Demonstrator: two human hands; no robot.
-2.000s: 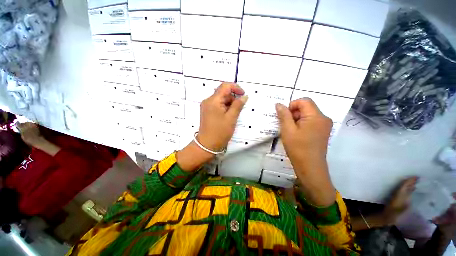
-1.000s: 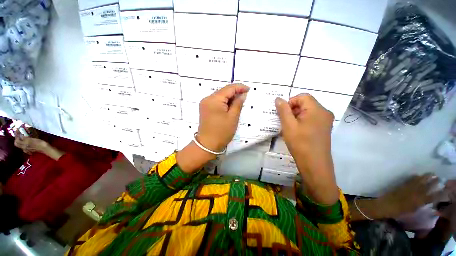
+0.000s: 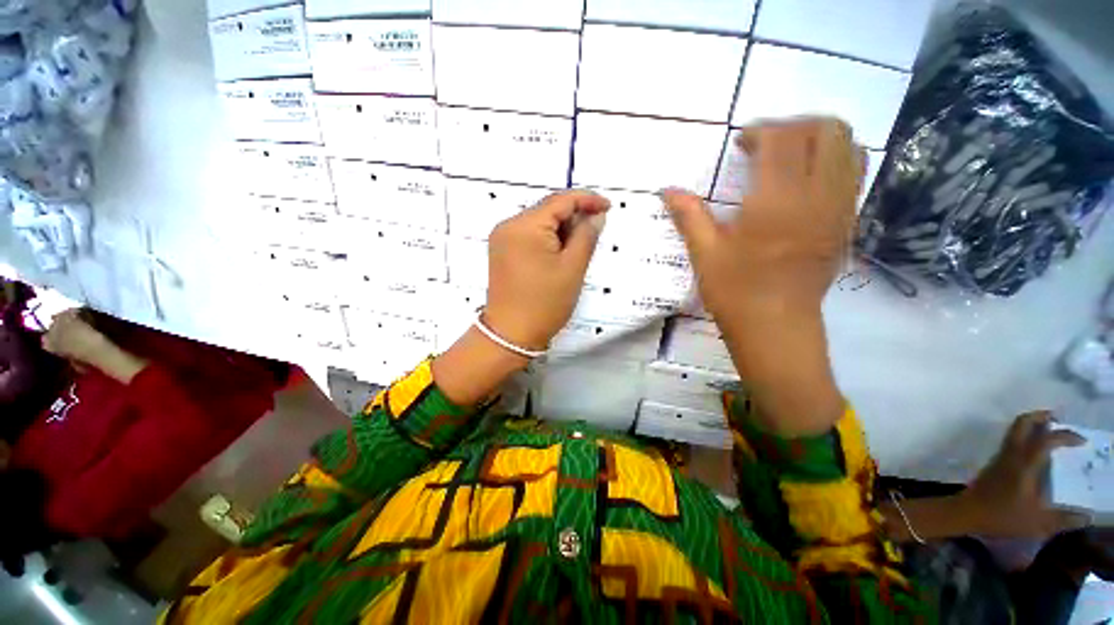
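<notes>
Small white cartons (image 3: 660,76) lie edge to edge in rows; those at the upper middle and right are blank. Labelled cartons (image 3: 373,122) at the left carry a black dot and fine print. My left hand (image 3: 538,263) pinches the upper left edge of a white label strip (image 3: 633,271) with dots and print. The strip lies over the cartons between my hands. My right hand (image 3: 782,220) is blurred, with its fingers raised and apart, and its thumb near the strip's upper right edge. Whether a label clings to it cannot be told.
A clear bag of black cables (image 3: 996,171) lies at the right. White adapters (image 3: 61,98) are heaped at the left. A person in red (image 3: 134,427) is at the lower left. Another person's hand (image 3: 1020,482) is at the lower right beside a white card or box (image 3: 1085,474).
My right hand has moved up and opened from its pinch at the strip. My left hand stays nearly in place. The other person's hand at the lower right has shifted.
</notes>
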